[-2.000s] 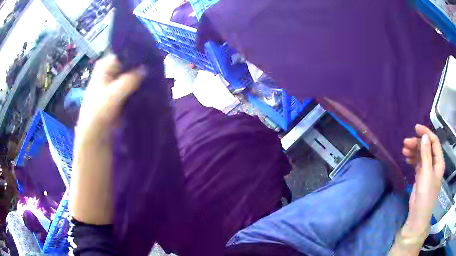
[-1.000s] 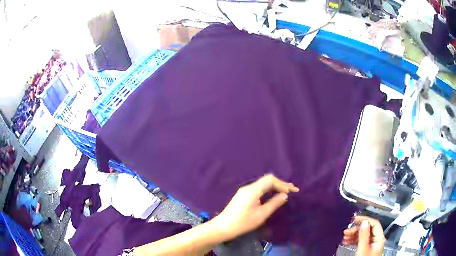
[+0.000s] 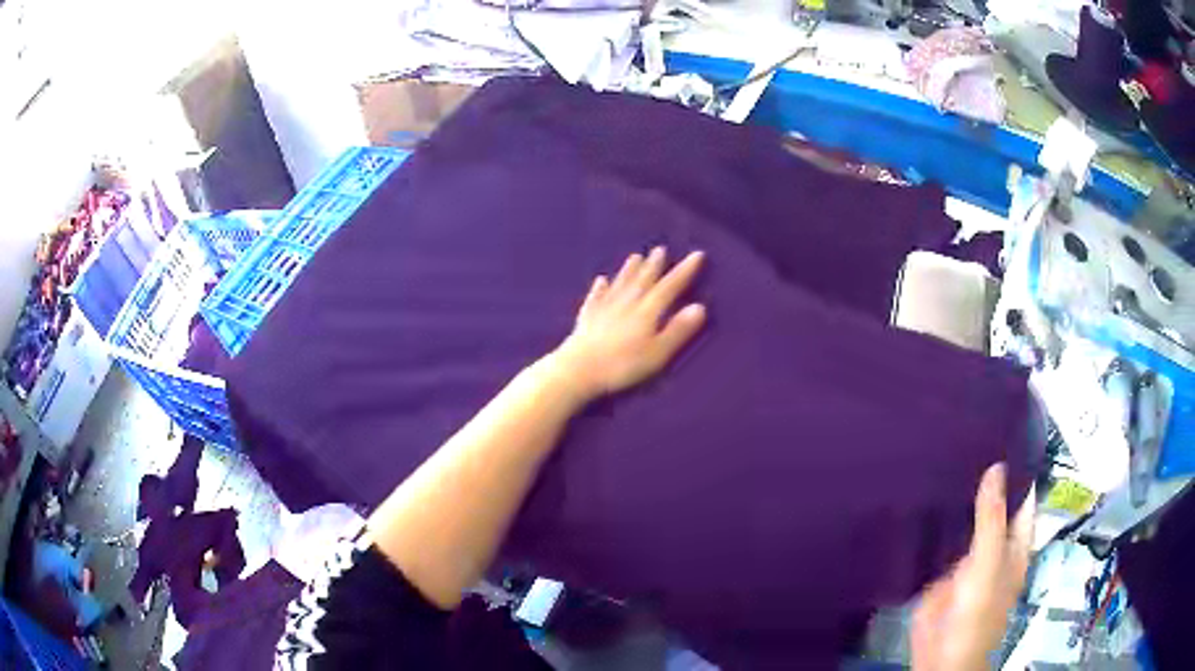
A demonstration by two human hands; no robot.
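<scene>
A large dark purple body panel (image 3: 760, 446) lies spread from the table's back over the table's near side and towards my lap. A second layer of the same purple cloth (image 3: 734, 157) shows behind its upper edge. My left hand (image 3: 636, 321) lies palm down on the panel near its middle, fingers spread. My right hand (image 3: 976, 577) is at the panel's right corner, slightly blurred, and I cannot tell if it pinches the edge. The white overlock machine (image 3: 1094, 288) stands at the right; its pale cloth plate (image 3: 944, 299) is partly covered by the cloth.
Blue plastic crates (image 3: 308, 243) stand at the left, partly under the cloth. Purple pieces (image 3: 190, 537) lie at the lower left on the floor. A blue table edge (image 3: 891, 125) runs behind the cloth. A cardboard box (image 3: 400, 112) and pale scraps (image 3: 485, 46) are at the back.
A purple layer now lies over the spread cloth and covers much of the cloth plate. My left hand has moved up and flattened on it. My right hand has moved slightly up at the right edge.
</scene>
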